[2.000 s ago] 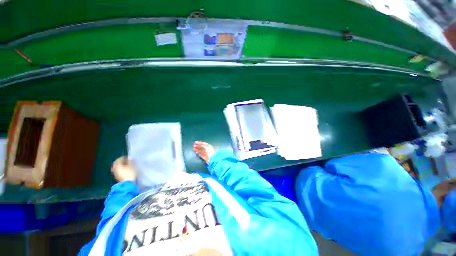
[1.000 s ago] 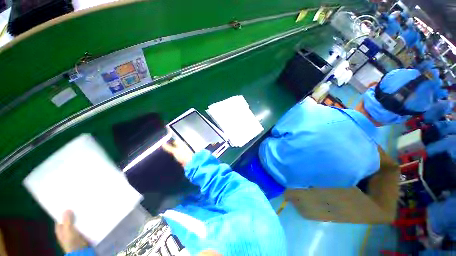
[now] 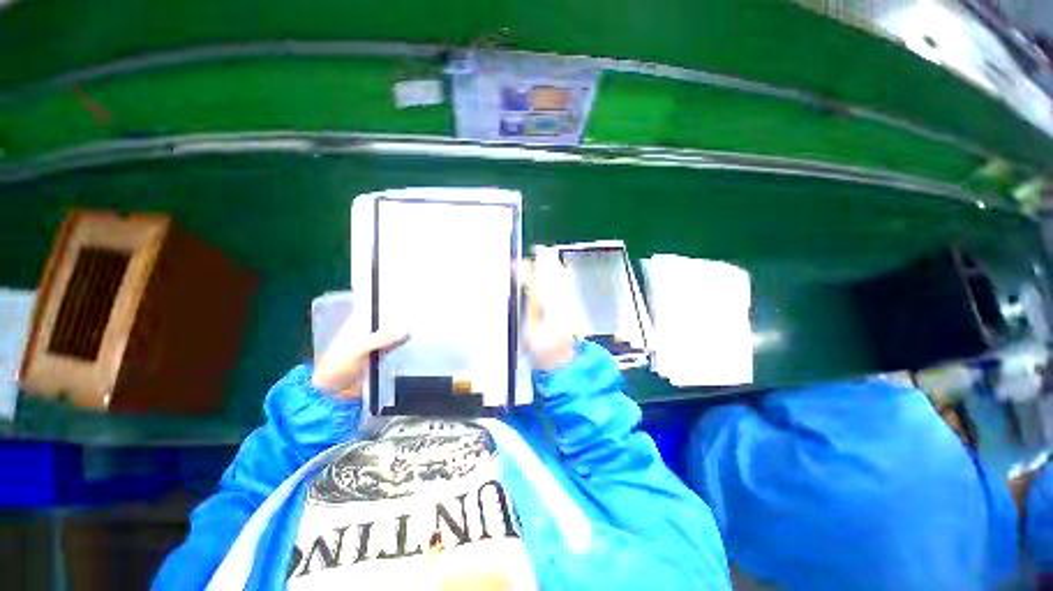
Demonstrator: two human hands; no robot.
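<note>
A display panel [image 3: 446,289] with a pale face, dark border and black lower end band is held up in front of me, with a white sheet edge showing around it. My left hand [image 3: 360,356] grips its left edge, thumb on the face. My right hand [image 3: 543,312] is at its right edge, fingers partly blurred. Part of the working pile [image 3: 330,319] shows behind it at the left. The panel stack [image 3: 603,294] lies to the right, a dark-framed panel on top. The white separator sheets [image 3: 700,320] lie beside it.
A wooden box with a slatted front [image 3: 139,312] stands at the far left. A black box [image 3: 924,312] stands at the far right. A person in a blue smock [image 3: 860,485] is at my right. An instruction sheet [image 3: 525,98] is on the green back panel.
The view has swung back left. The dark panel my right hand held and the white sheet in my left hand are now seen as one panel with white around it, held by both hands.
</note>
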